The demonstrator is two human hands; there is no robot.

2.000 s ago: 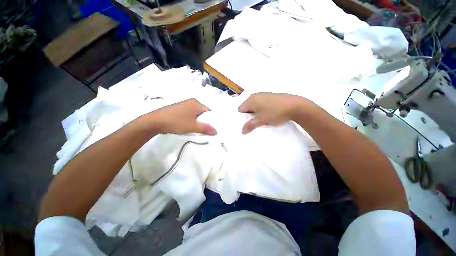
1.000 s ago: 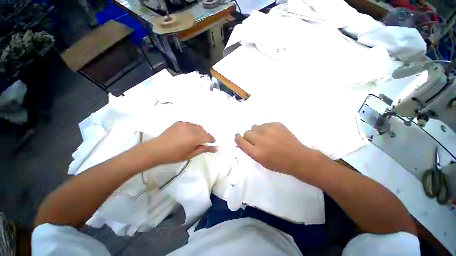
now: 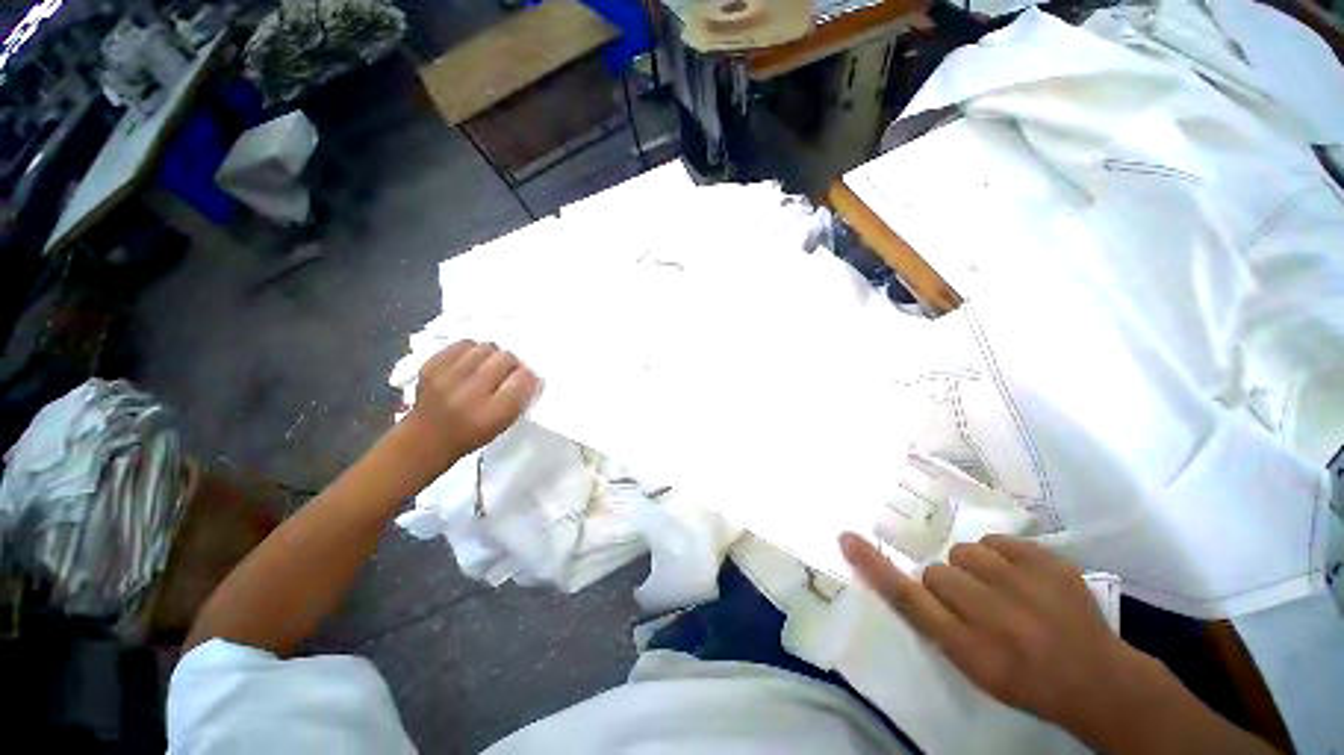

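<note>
White garment panels (image 3: 693, 339) lie heaped in front of me, so bright that their folds are hard to tell. My left hand (image 3: 475, 395) is closed on the left edge of a top panel. My right hand (image 3: 973, 597) lies at the lower right edge of the same panel, its index finger pointing out along the cloth and the other fingers curled. Whether it grips cloth is not clear. Under it, more pieces show dark stitch lines. A large stitched white garment piece (image 3: 1179, 325) spreads over the table at the right.
A wooden table edge (image 3: 892, 248) shows between the heap and the right-hand cloth. A small stool-like stand (image 3: 516, 67) is at the back. A bundle of stacked cloth (image 3: 92, 494) stands at the far left. Part of another machine table (image 3: 840, 37) is at the top.
The view has turned left, so the sewing machine and scissors are out of the picture. My hands have moved from close together to far apart, and a panel now lies spread between them.
</note>
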